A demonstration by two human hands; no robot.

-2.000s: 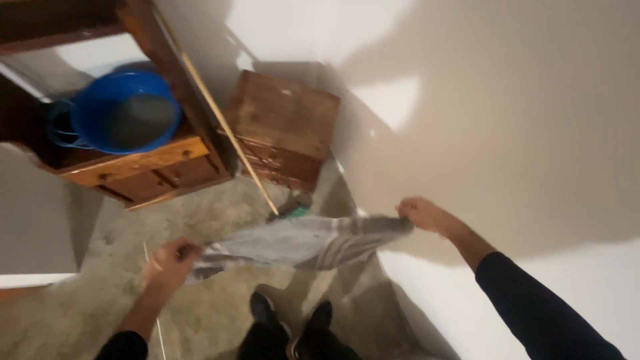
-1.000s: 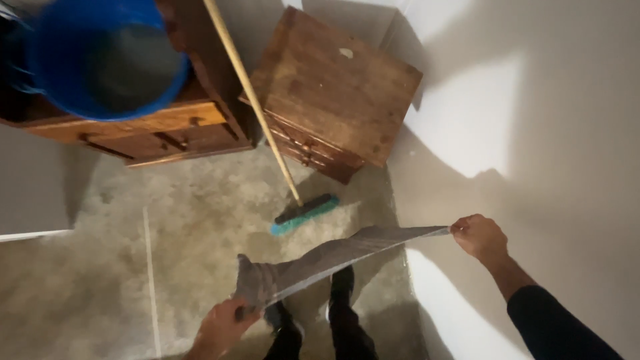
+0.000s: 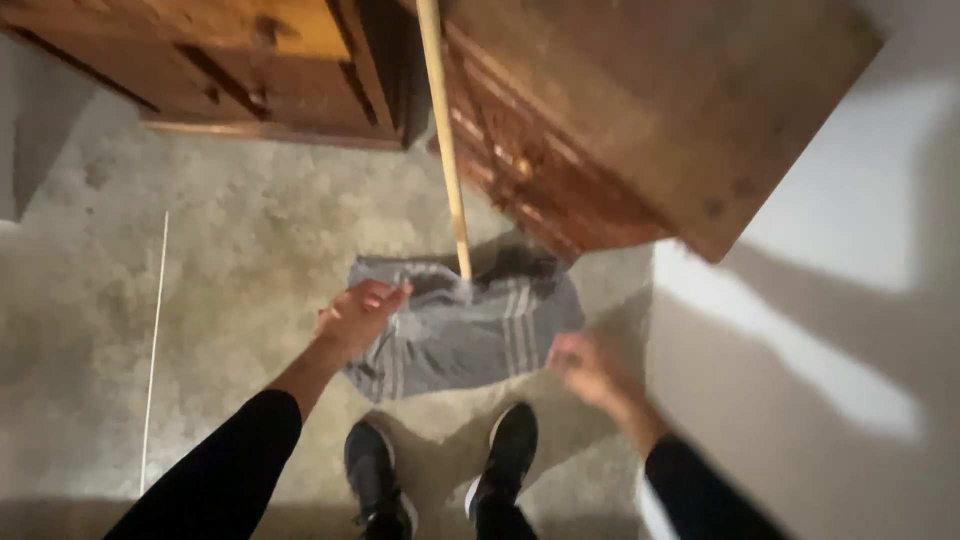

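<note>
A grey cloth with pale stripes point(image 3: 465, 337) lies spread over the broom's head at floor level, hiding the brush. The broom's pale wooden handle point(image 3: 444, 135) rises from the cloth's far edge and runs up between the two cabinets. My left hand point(image 3: 360, 315) is over the cloth's left side, thumb and fingertips close together; whether it pinches fabric cannot be told. At the right edge of the cloth is my right hand point(image 3: 589, 367), blurred, with its fingers curled; its hold on the cloth is unclear.
A wooden cabinet with drawers point(image 3: 270, 75) stands at the upper left. Another wooden cabinet point(image 3: 660, 97) stands at the upper right, near the white wall point(image 3: 787, 390). My shoes point(image 3: 510, 442) are on the concrete floor point(image 3: 247, 247) just below the cloth.
The cloth, earlier stretched in the air between my hands, is now down over the broom's head, which showed uncovered one second ago. The view has moved closer to the floor.
</note>
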